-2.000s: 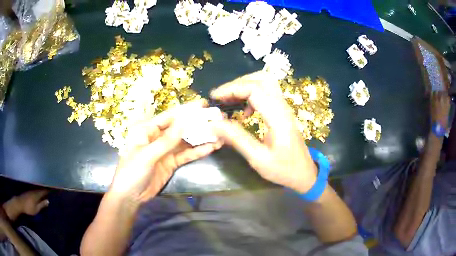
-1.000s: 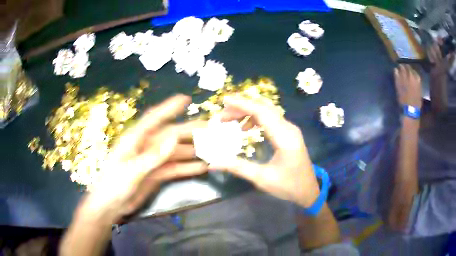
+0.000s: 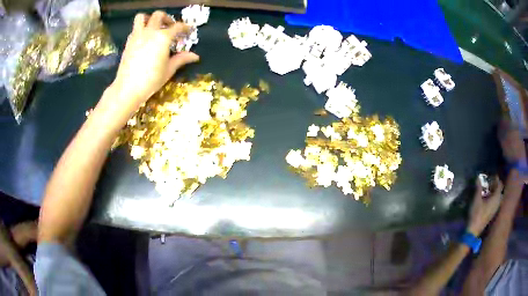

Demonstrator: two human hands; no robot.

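My left hand is at the upper left, its fingers and thumb spread around a white housing; whether it grips it is unclear. My right hand, with a blue wristband, is at the far right, its fingertips on another white housing. A wide, overexposed heap of gold contacts lies left of centre. A smaller gold heap lies right of centre.
White housings cluster beyond the heaps, beside a blue sheet. Several spaced housings stand at right. Clear bags of contacts lie upper left. A neighbour's arm and a brown-edged tray are far right.
My hands were together around a white housing at the centre. They have moved apart, the left to the far-left housings and the right to the far-right row with a housing. The view has shifted.
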